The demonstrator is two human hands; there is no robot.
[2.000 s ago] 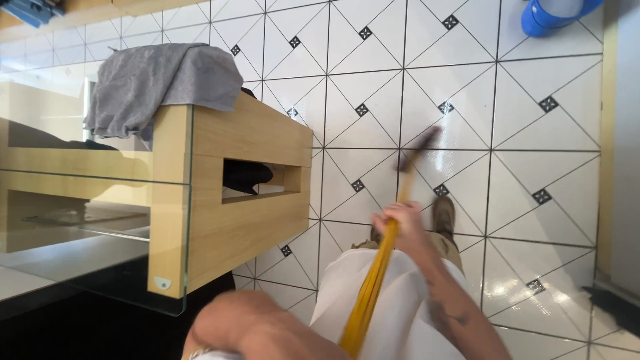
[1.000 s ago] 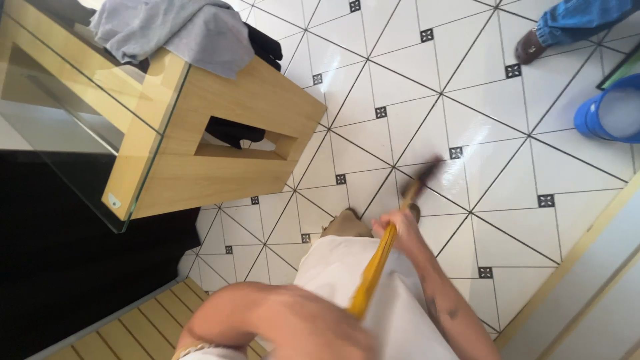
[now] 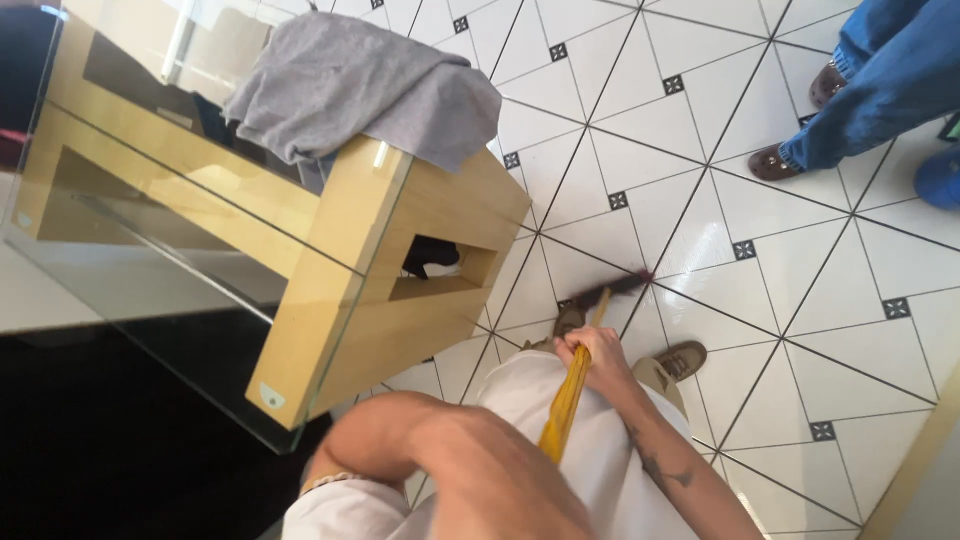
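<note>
My right hand (image 3: pixel 596 356) is closed around the yellow-covered handle (image 3: pixel 566 405) of a broom, in front of my white shirt. At the far end of the handle, the dark broom head (image 3: pixel 615 286) lies on the white tiled floor (image 3: pixel 720 285) beside one of my brown shoes. My left arm is bent across the bottom of the view toward the top of the handle. The left hand itself lies beyond the frame, so its grip is hidden.
A wood and glass counter (image 3: pixel 330 300) stands at left, with a grey cloth (image 3: pixel 367 82) draped over its corner and a dark item (image 3: pixel 431 256) in its opening. Another person's legs in jeans (image 3: pixel 874 112) are at upper right, near a blue bucket (image 3: pixel 941 180).
The view has turned and shifted. The broom head has come nearer my feet, and is now beside one shoe. The other person's legs show more fully than one second ago.
</note>
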